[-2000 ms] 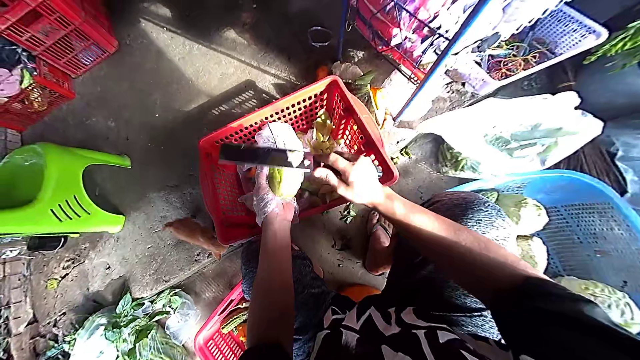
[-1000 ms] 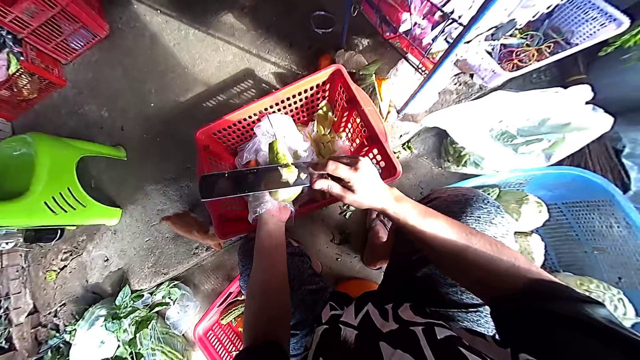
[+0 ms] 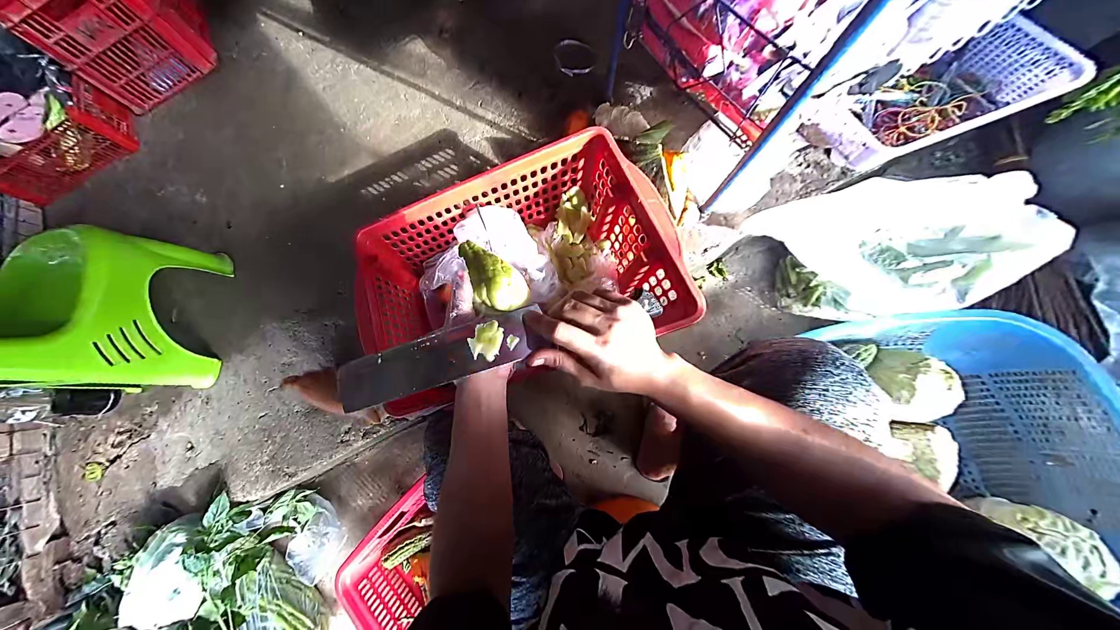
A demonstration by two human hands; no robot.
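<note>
My right hand (image 3: pixel 604 339) grips the handle end of a broad-bladed knife (image 3: pixel 402 372), whose blade points left, with pale green scraps on it. Behind the blade, my left hand (image 3: pixel 462 302) is partly hidden; it holds a green vegetable (image 3: pixel 494 278), perhaps a chayote, above the basket. Both hands are over the near side of a red plastic basket (image 3: pixel 472 194). Inside the basket lie clear plastic bags (image 3: pixel 507 236) and yellowish leafy trimmings (image 3: pixel 573 241).
A lime-green plastic stool (image 3: pixel 122 306) lies at the left. Pale green vegetables (image 3: pixel 914 385) rest in a blue basket (image 3: pixel 997 324) at right. Bagged greens (image 3: pixel 936 254) lie beyond it. Leafy greens (image 3: pixel 236 551) and another red basket (image 3: pixel 376 542) are at the bottom.
The knife has moved down toward me and its blade now slants down to the left. More of the green vegetable shows above the blade, and pale scraps lie on the blade.
</note>
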